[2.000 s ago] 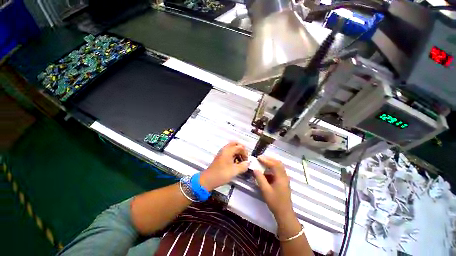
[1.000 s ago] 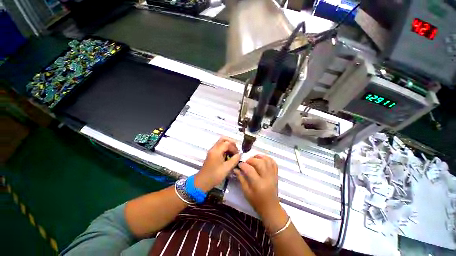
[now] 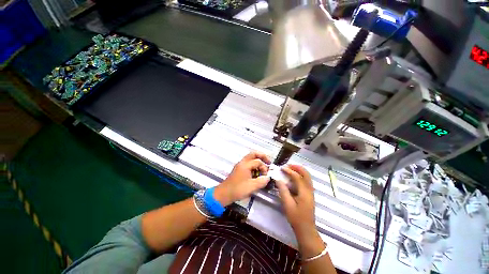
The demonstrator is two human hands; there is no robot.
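Observation:
My left hand [image 3: 249, 176], with a blue band on the wrist, pinches a small dark piece, seemingly a circuit board, mostly hidden by the fingers. My right hand [image 3: 296, 188] holds a small white part [image 3: 276, 173] in its fingertips, against the left fingertips. Both hands are right under the dark tip [image 3: 284, 155] of the soldering head [image 3: 320, 101]. Whether the tip touches the pieces cannot be told. The fixture below is hidden by my hands.
A black tray [image 3: 155, 101] at left holds a few boards [image 3: 174, 145] at its near corner; a heaped tray of boards [image 3: 96, 67] lies beyond. White parts [image 3: 429, 219] are piled at right. A clear-grey hood [image 3: 300, 43] hangs ahead. A counter [image 3: 431, 127] stands right. A thin yellowish stick [image 3: 332, 182] lies on the ribbed plate.
The view has shifted back and forth. The green counter display has gone from 12911 to 12912. My hands stay together under the tip, and the white part shows more clearly between them.

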